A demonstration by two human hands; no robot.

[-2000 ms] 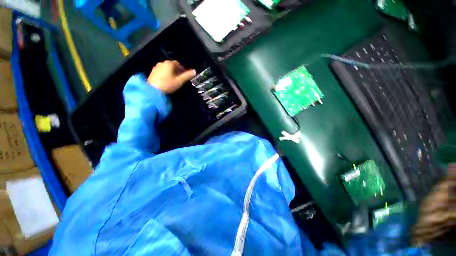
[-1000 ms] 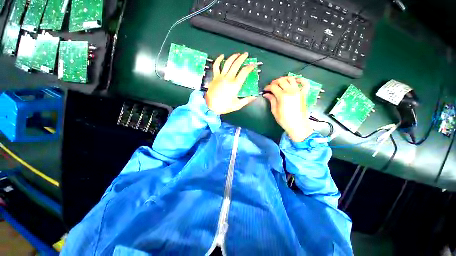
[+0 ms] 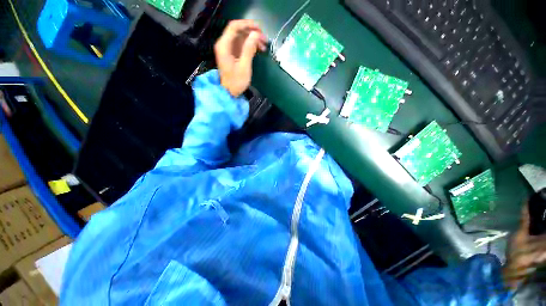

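Observation:
Several green circuit boards lie in a slanting row on the green bench mat: one near the top, one beside it, then another and a last one at the lower right. Black leads run to their edges. My left hand is over the bench's near edge, left of the top board and not touching it; its fingers are loosely curled and nothing shows in them. My right hand is blurred and cut off at the right edge, around the black handle of a barcode scanner.
A black slotted tray is left of the bench, partly behind my left sleeve. A black keyboard lies beyond the boards. White tape crosses mark the bench edge. A blue stool and cartons are at the left.
My hands have parted from the middle boards: the left moved left towards the tray side, the right moved far right to the scanner. The view has turned, so the bench now slants.

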